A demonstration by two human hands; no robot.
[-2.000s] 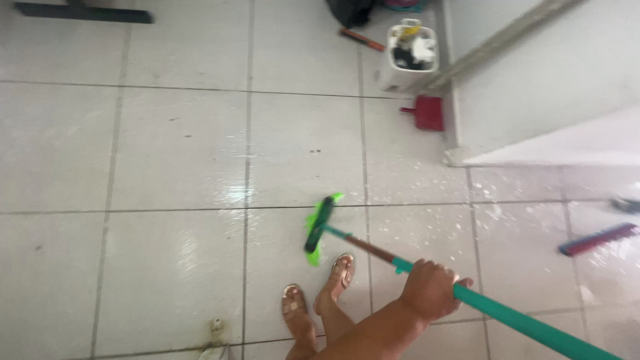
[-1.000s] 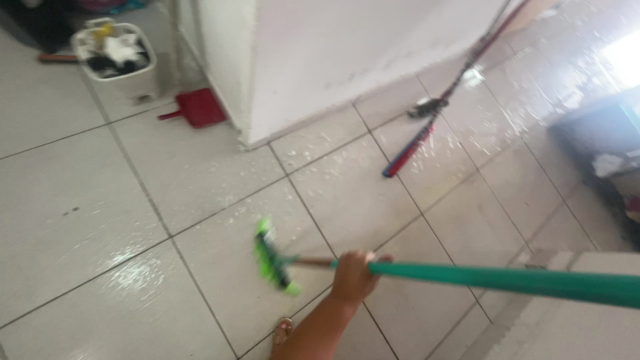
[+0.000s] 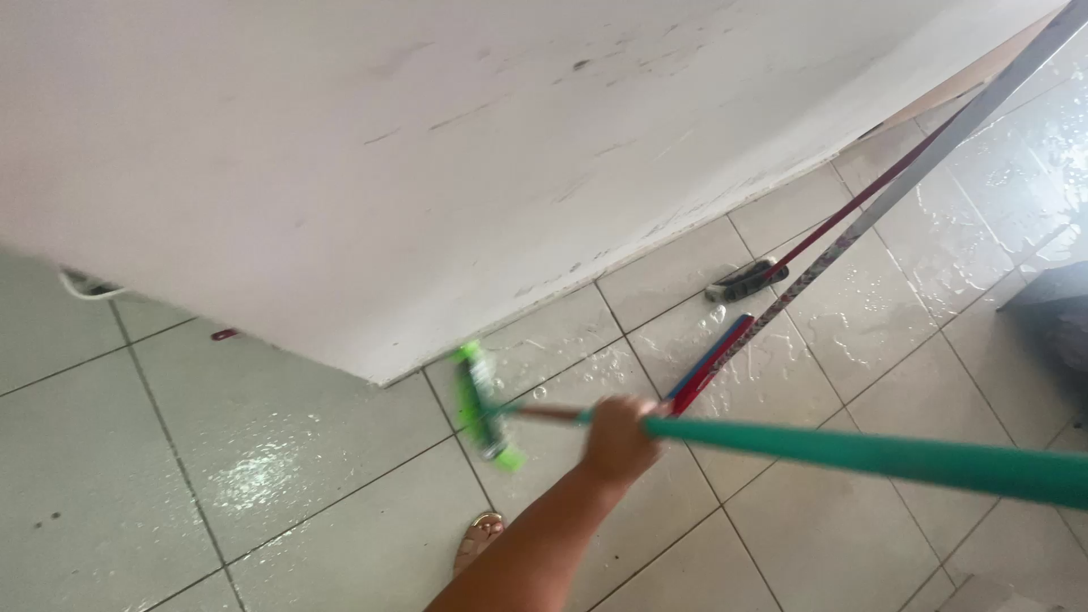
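Observation:
My left hand (image 3: 620, 438) is closed around the green pole (image 3: 833, 455) of a floor brush, just above its brown lower section. The brush head (image 3: 484, 408), dark with bright green edges and blurred, rests on the wet tiles close to the white wall's bottom corner. Foam and bubbles lie on the floor to its right. The pole's upper end runs out of view at the right. My right hand is not in view.
A red and blue squeegee (image 3: 710, 365) and a dark brush head (image 3: 748, 280) stand on the wet tiles, their poles slanting to the upper right. The white wall (image 3: 425, 170) fills the upper left. My sandalled foot (image 3: 480, 540) is below; a dark object (image 3: 1054, 323) is at the right edge.
The view has swung far to the right. The brush head has moved from beside my feet to near the wall's corner. My left hand has kept its hold on the pole.

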